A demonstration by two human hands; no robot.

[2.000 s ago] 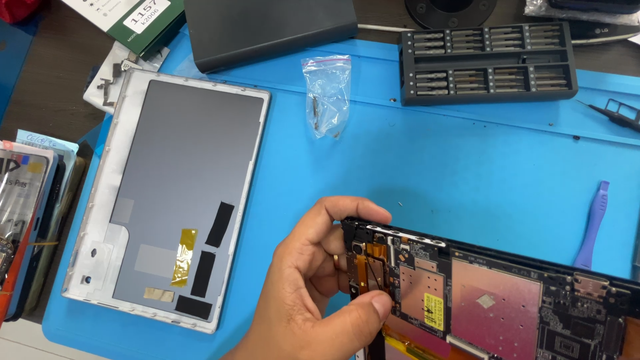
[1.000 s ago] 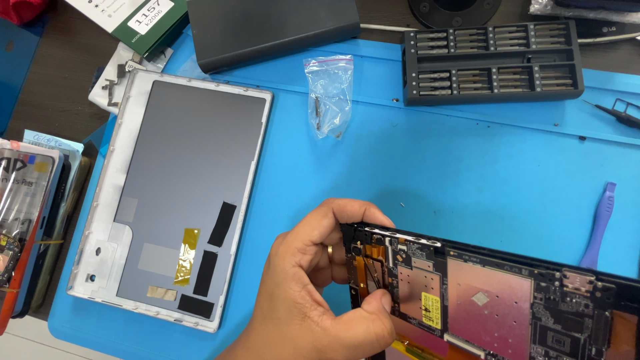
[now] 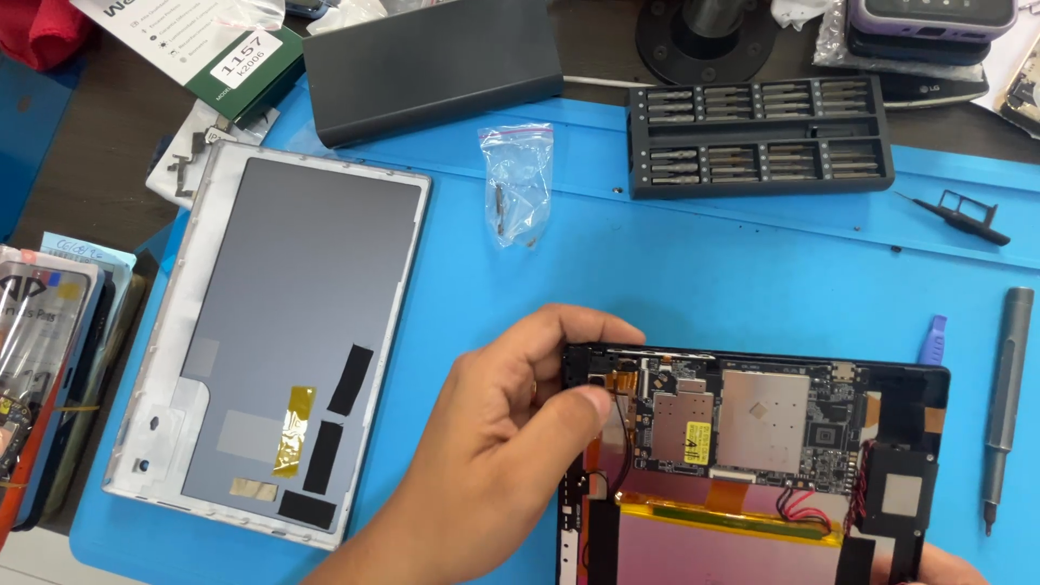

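Note:
My left hand [image 3: 520, 447] grips the upper left corner of an opened tablet [image 3: 764, 422], thumb over its inner side and fingers behind the edge. My right hand [image 3: 934, 569], mostly cut off by the lower frame edge, holds the tablet's lower right side. The tablet shows its circuit board with metal shields, a battery edged in yellow tape, and red and black wires. To the left lies the tablet's back cover [image 3: 301, 309], inner side up, with black strips and a piece of yellow tape on it.
On the blue mat [image 3: 455, 341] are a small plastic bag [image 3: 518, 185], a screwdriver bit case [image 3: 760, 138], a blue pry tool [image 3: 934, 341], a pen-shaped screwdriver [image 3: 1007, 406], and a SIM tray with a black tool [image 3: 959, 221]. A dark box [image 3: 435, 69] stands behind; packaged phones [image 3: 49, 374] lie left.
The tablet has been lowered and drawn back; more of its inside, with the battery, now shows. My right hand has come into view at its lower right side. The left hand keeps its corner grip.

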